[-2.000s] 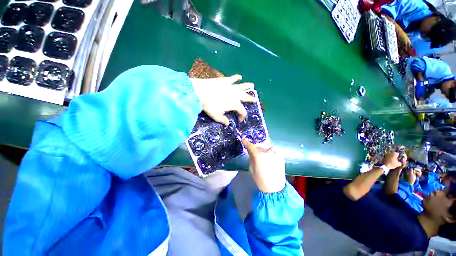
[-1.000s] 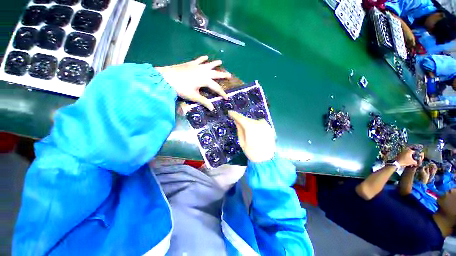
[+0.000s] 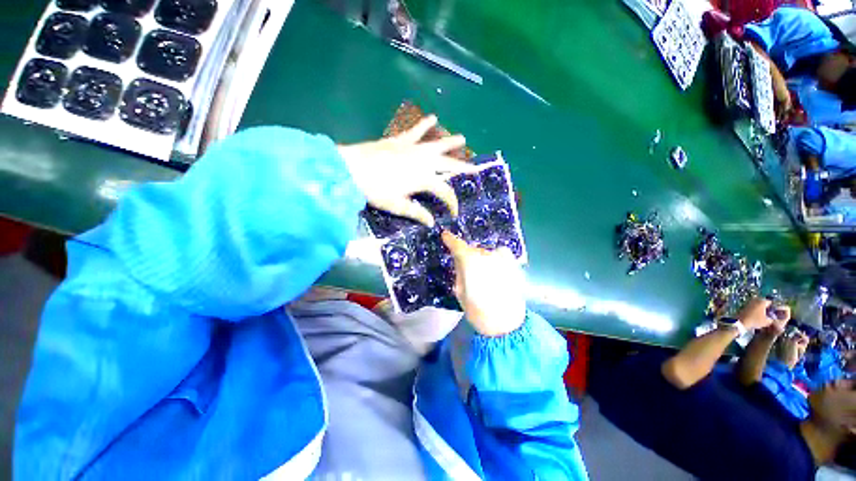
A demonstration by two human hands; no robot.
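Observation:
The working tray [image 3: 519, 235] lies tilted at the bench's near edge, its white rim around rows of black square parts [image 3: 410, 293] with circular centres. My left hand [image 3: 404, 172] lies over the tray's upper left part, fingers spread, thumb and a fingertip low over the squares. My right hand [image 3: 490, 282] reaches in from the near side, its index fingertip at the middle of the tray, close to my left thumb. Whether a small part sits between the fingertips cannot be told. A brown board [image 3: 409, 119] shows beyond the tray under my left hand.
Stacked filled trays [image 3: 141, 139] stand at the left. A metal post foot [image 3: 404, 28] and a thin silvery strip [image 3: 441, 64] lie beyond. Two loose parts piles [image 3: 641, 241] are at the right. A co-worker's forearms [image 3: 699, 355] and blue-smocked people [image 3: 798, 38] are farther right.
Since a second ago my left hand has moved right and farther over the tray. My right fingertip has drawn back slightly towards me. The view has shifted a little.

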